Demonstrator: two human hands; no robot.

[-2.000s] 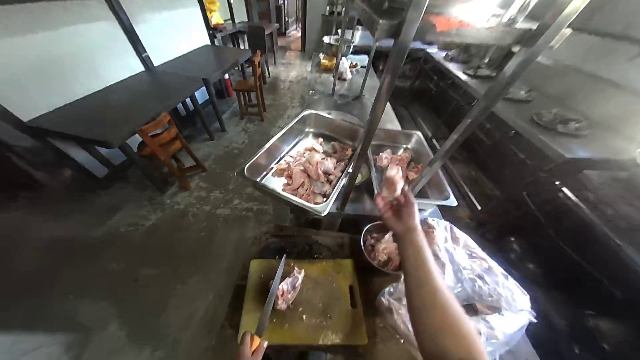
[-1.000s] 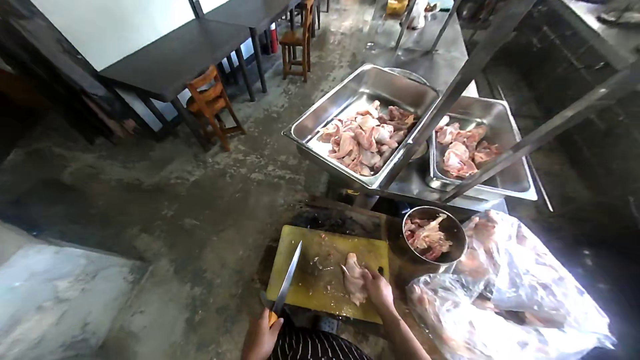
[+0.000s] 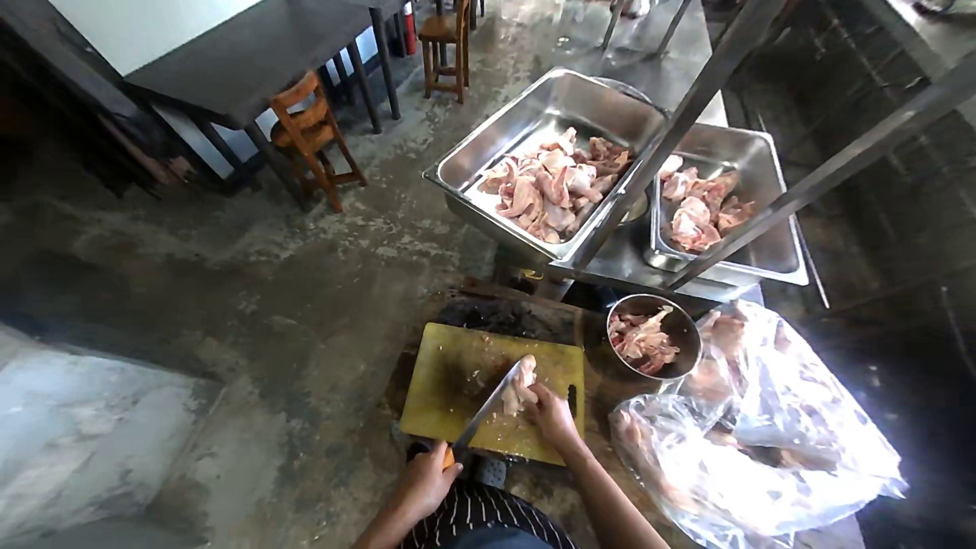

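Note:
My left hand [image 3: 428, 476] is closed on the orange handle of a kitchen knife [image 3: 486, 412], its blade slanting up over the yellow cutting board [image 3: 450, 381]. The blade's tip end touches or overlaps a piece of raw poultry [image 3: 518, 387] on the board's right half. Fingers of my right hand [image 3: 550, 412] grip that piece from its right side, near the board's handle slot. Right of the board, a round metal bowl [image 3: 654, 337] holds raw trimmings. Clear plastic bags [image 3: 762, 435] with raw poultry lie to the lower right.
Beyond the board, a large steel pan [image 3: 488, 152] and a smaller steel pan [image 3: 789, 221] hold raw poultry pieces. Slanting metal posts [image 3: 694, 99] stand in front of them. Dark tables [image 3: 252, 61] and wooden chairs [image 3: 309, 137] are at the upper left.
Two seconds ago my right hand held poultry over the smaller pan; it is now at the board. Since one second ago, the knife has moved right, onto or over the piece.

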